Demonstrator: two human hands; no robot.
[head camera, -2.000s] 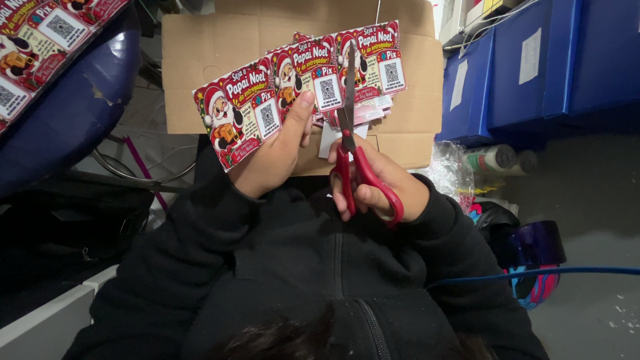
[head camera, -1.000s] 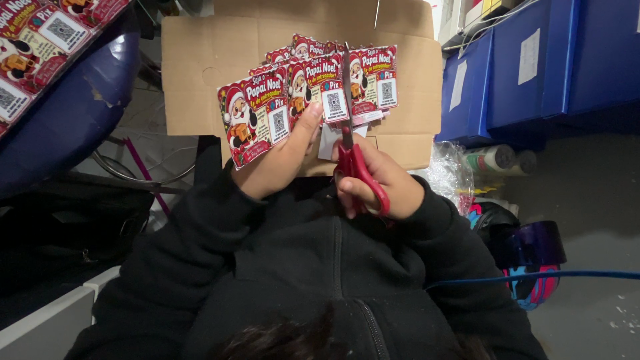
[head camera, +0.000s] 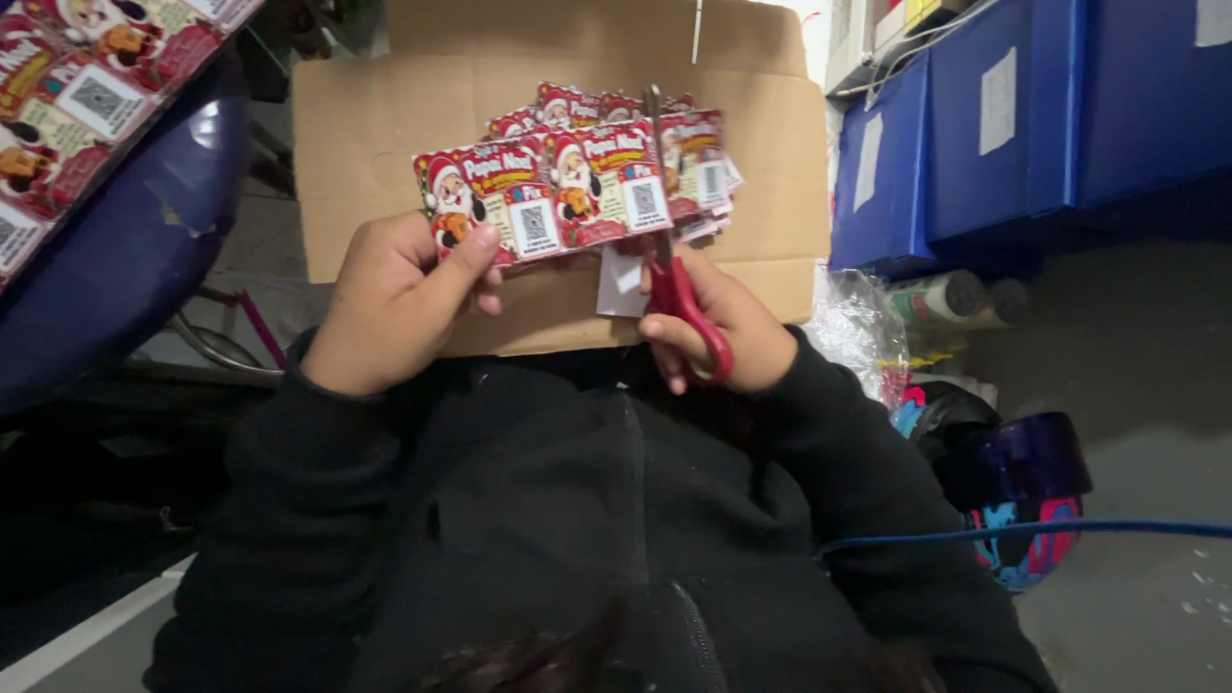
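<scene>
My left hand (head camera: 404, 289) pinches the left end of a strip of printed Santa cards (head camera: 515, 202), thumb on top. Two joined cards show in the strip. My right hand (head camera: 722, 322) grips the red handles of a pair of scissors (head camera: 679, 294). The blades point away from me and stand at the right edge of the strip. Another Santa card (head camera: 695, 168) is just right of the blades; whether it is still joined cannot be told. Behind the strip, more cut cards (head camera: 568, 106) lie in a loose pile on a flattened cardboard sheet (head camera: 385, 125). A white paper piece (head camera: 621, 284) sits near the scissors.
Uncut card sheets (head camera: 106, 96) rest on a blue rounded seat (head camera: 192, 183) at the left. Blue bins (head camera: 991, 125) with paper labels stand at the right, near crumpled clear plastic (head camera: 857, 327) and a roll (head camera: 938, 294). A blue cable (head camera: 1059, 526) crosses at the lower right.
The scissor blades were open two seconds ago and look closed now. The strip spanned three cards then; now its right card sits lower and slightly behind, right of the blades.
</scene>
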